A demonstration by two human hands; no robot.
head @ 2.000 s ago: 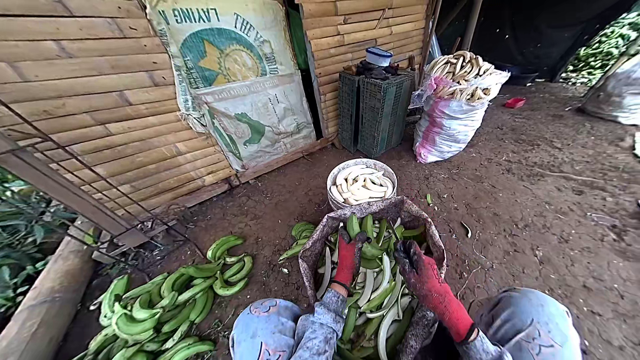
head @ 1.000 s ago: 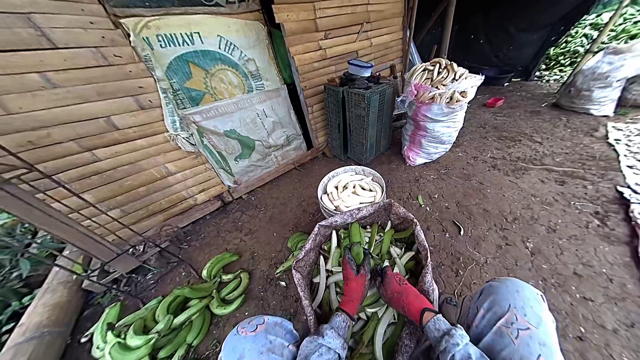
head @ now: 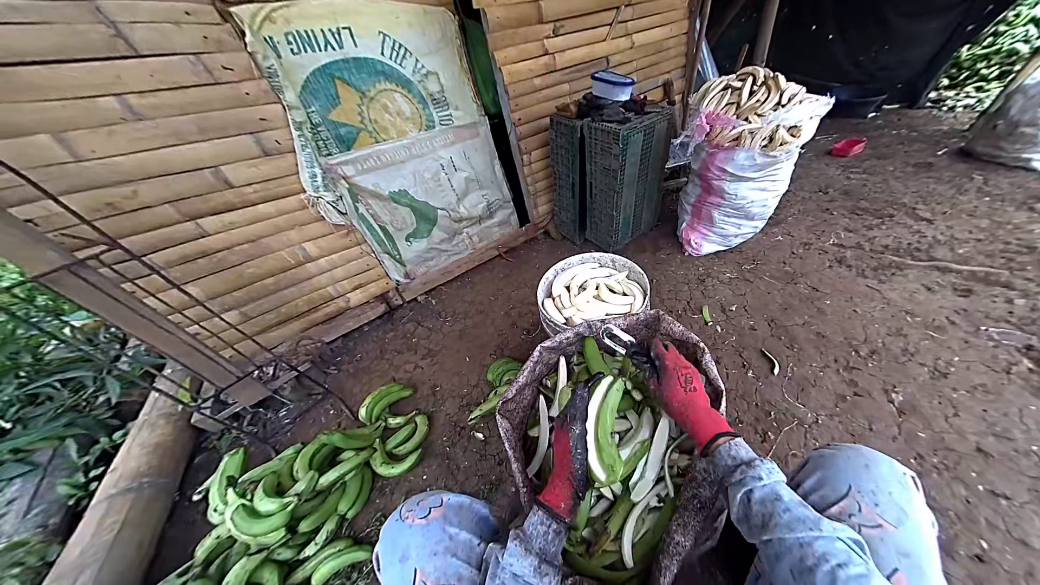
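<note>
My left hand (head: 569,451), in a red and black glove, is at the left inside of an open sack (head: 528,382), closed against a green plantain (head: 608,431) with a pale strip along one side. My right hand (head: 682,390), in a matching glove, is at the sack's far right side and grips a small tool with a shiny metal looped end (head: 617,337), likely a peeler. Green and white plantain peels (head: 646,479) fill the sack between my hands. Just beyond the rim, a round white bucket (head: 552,321) holds peeled plantains (head: 597,291).
Unpeeled green plantains (head: 284,504) lie heaped on the soil at left, with a few more (head: 504,372) beside the sack. Farther back stand dark plastic crates (head: 621,179) and a full white and pink sack (head: 731,203). A bamboo wall (head: 162,162) runs along the left.
My hands, together over the sack one second ago, are now apart: the right is at the far right rim, the left lower at left. The metal tool end now shows clearly.
</note>
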